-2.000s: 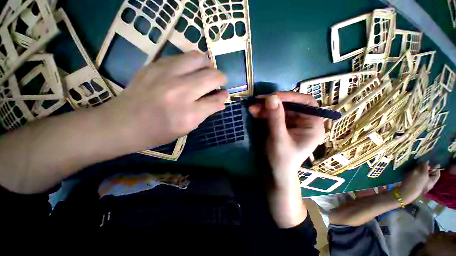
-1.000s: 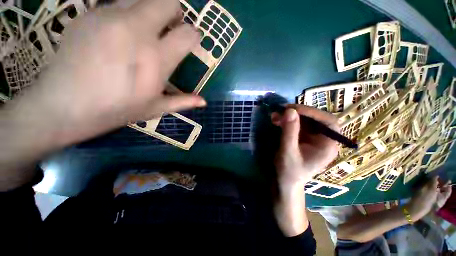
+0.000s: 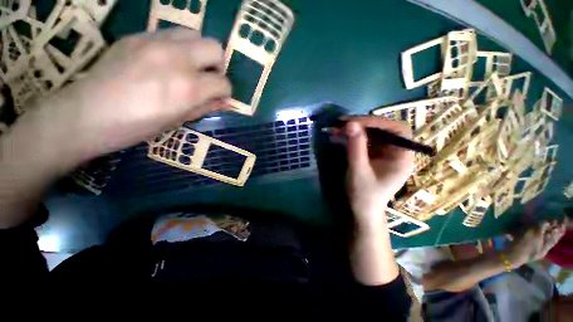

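My right hand [image 3: 377, 151] holds a slim black pen-like tool [image 3: 402, 141] beside the right end of the dark sheet. The dark adhesive sheet [image 3: 292, 146], with its grid of small rectangles, lies flat on the green bench. A cream faceplate [image 3: 201, 157] lies across the sheet. My left hand [image 3: 169, 82] is blurred, palm down, above the bench left of the sheet. Its fingertips are close to the lower end of a cream faceplate [image 3: 246, 94]; whether they grip it cannot be told. Another faceplate [image 3: 178, 20] shows behind that hand.
A dense pile of cream faceplates [image 3: 458, 141] lies on the right. A looser heap [image 3: 53, 44] is at the upper left, partly behind my left forearm. A pale metal strip [image 3: 490, 31] crosses the upper right. Another person's arm with a yellow bracelet [image 3: 505, 261] is at the lower right.
My left hand has moved away from the tool tip to the left. Faceplates at the upper middle have shifted and separated. My right hand has stayed near the sheet with the tool.
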